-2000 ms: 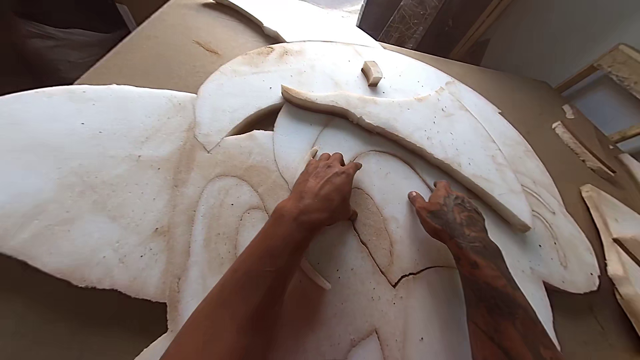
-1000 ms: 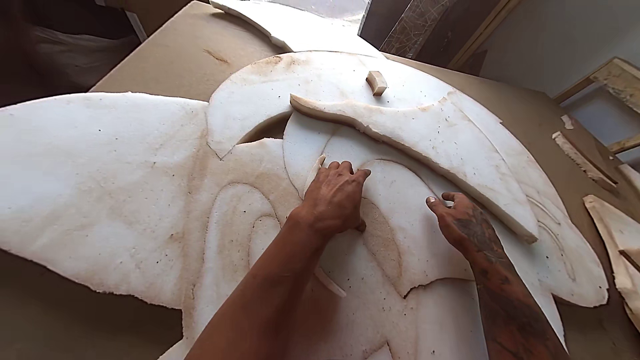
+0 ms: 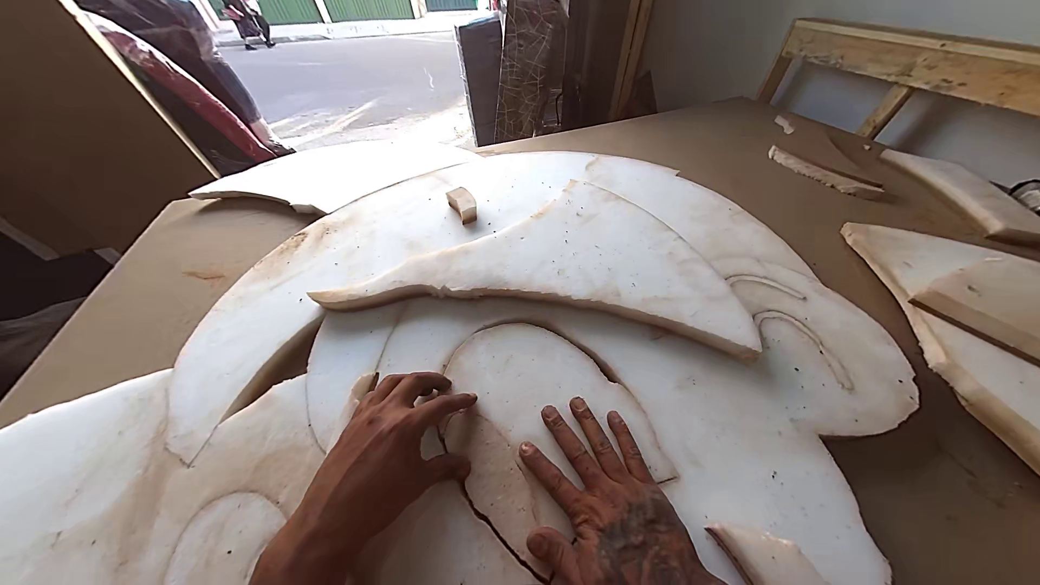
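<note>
A large flat shape of white foam (image 3: 731, 455) pieces lies on a brown table. My right hand (image 3: 609, 504) rests flat, fingers spread, on a rounded foam piece (image 3: 520, 366) set among the others. Beside it, my left hand (image 3: 390, 447) bends its fingers over the dark seam on that piece's left; a thin foam strip shows partly behind its fingers, and whether they grip it I cannot tell. A thick curved foam piece (image 3: 569, 260) lies on top of the shape, beyond both hands. Farther back sits a small foam block (image 3: 461, 205).
At the right lie foam offcuts (image 3: 959, 301) and a narrow curved strip (image 3: 825, 172) on the brown table (image 3: 715, 138). Another foam piece (image 3: 349, 175) extends along the far edge. A wooden frame (image 3: 918, 61) stands at the back right. Beyond the opening is a street with a person (image 3: 250, 23).
My right hand has gone from its side-on pose to lying flat on the rounded piece. The view has tilted up, showing more of the street.
</note>
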